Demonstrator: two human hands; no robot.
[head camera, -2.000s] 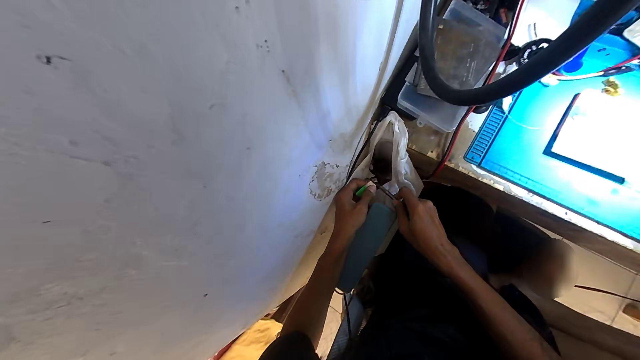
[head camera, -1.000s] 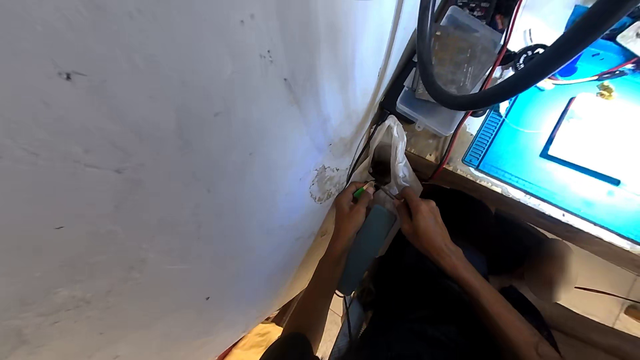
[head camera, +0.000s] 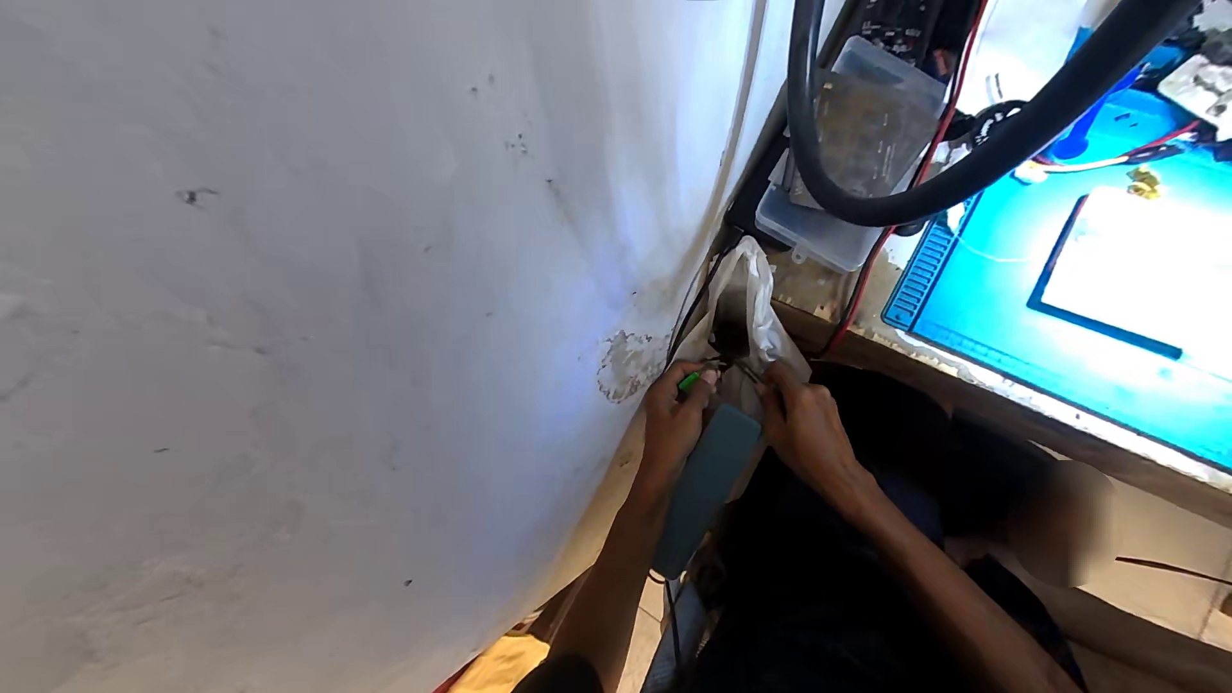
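My left hand (head camera: 681, 399) is closed around a small bright green object (head camera: 689, 382), with a thin piece showing at its fingertips. Close on its right, my right hand (head camera: 807, 423) grips a thin, dark, slender item (head camera: 749, 371) that points toward the left fingertips. Both hands are at the mouth of a white plastic bag (head camera: 760, 308), whose inside is dark. What the thin pieces are, and whether they touch, cannot be told. A long grey-blue box-like object (head camera: 707, 491) with a cable at its lower end lies between my forearms.
A stained white wall (head camera: 385, 337) fills the left. On the workbench (head camera: 1001, 385) at the right are a blue silicone mat (head camera: 962, 289), clear plastic boxes (head camera: 818, 231) and a red-black cable (head camera: 871, 260). A thick black hose (head camera: 895, 207) arches above them.
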